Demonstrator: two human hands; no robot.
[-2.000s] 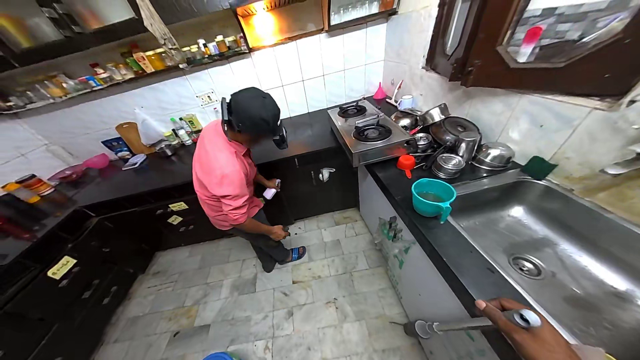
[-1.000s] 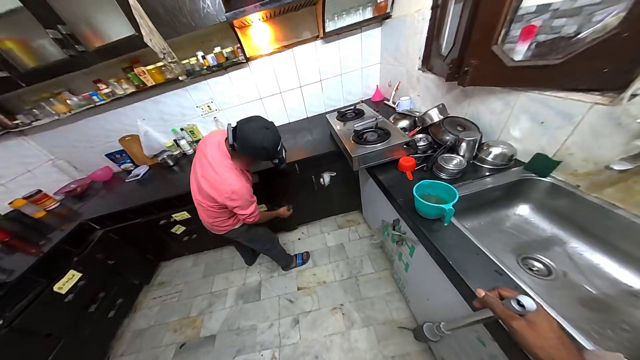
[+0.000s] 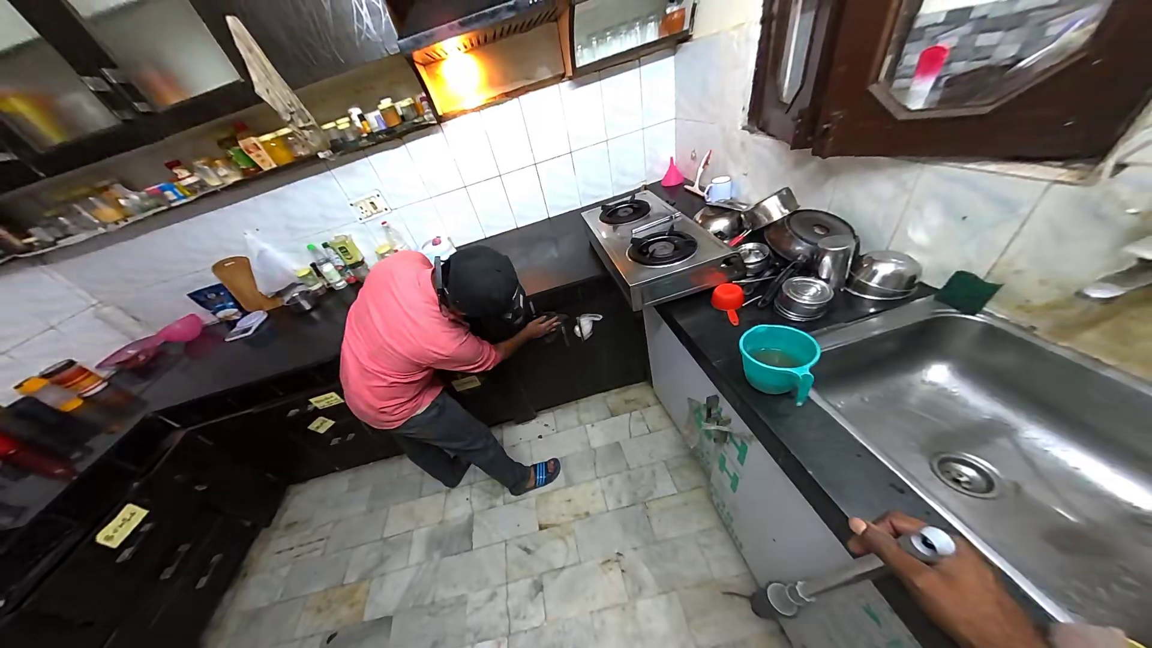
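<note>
At the lower right of the head view, my right hand is closed around a grey plastic drain pipe, whose stepped end points left past the counter edge. The steel sink with its round drain lies just beyond the hand. A teal plastic mug holding some liquid stands on the black counter beside the sink. To its left is a red plastic cup. My left hand does not show in the view.
A person in a pink shirt leans at the dark lower cabinets, a hand against the front. A steel gas stove stands in the corner. Steel pots crowd the counter beside it. A brown cabinet overhangs the sink side.
The other person has bent further toward the cabinet front, with an arm stretched to the right. My right hand keeps its hold on the pipe.
</note>
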